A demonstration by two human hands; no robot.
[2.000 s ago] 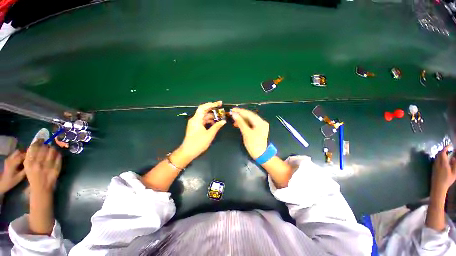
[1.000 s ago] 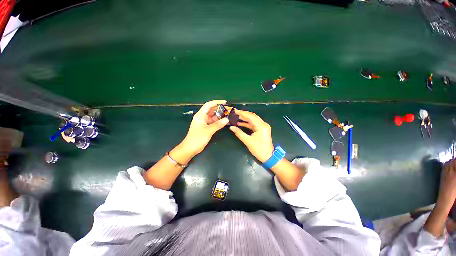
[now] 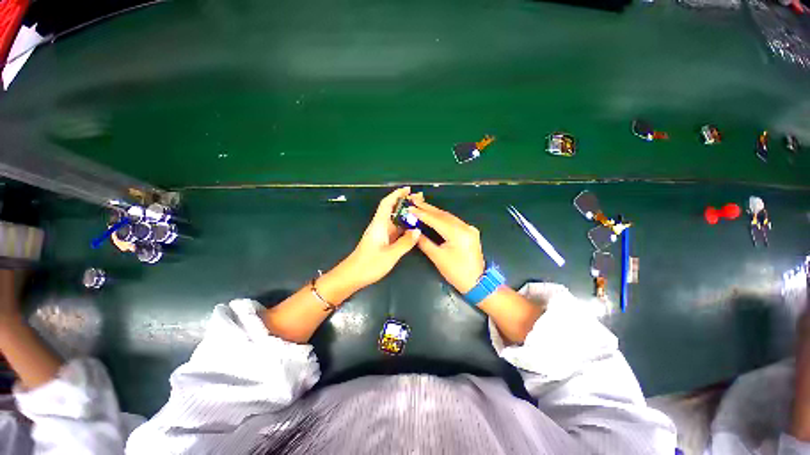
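My left hand (image 3: 380,242) holds a small watch case (image 3: 404,213) between thumb and fingers, at the middle of the bench near the seam. My right hand (image 3: 453,249), with a blue wristband, touches the case and holds a dark screen (image 3: 428,229) beside it. The fingers partly hide both parts, and I cannot tell whether they are joined. Another watch case (image 3: 393,337) lies face up on the bench close to my body.
White tweezers (image 3: 536,236), several screens (image 3: 602,264) and a blue stick (image 3: 624,267) lie right. Red pieces (image 3: 722,213) are farther right. A cluster of silver watch bodies (image 3: 146,233) is left. Cases and screens line the far side. Other people's arms show at both edges.
The dark screen, earlier apart from the case, is now against or right beside it. My hands have closed together. At the left, the neighbour's hand has withdrawn and a single round piece lies there.
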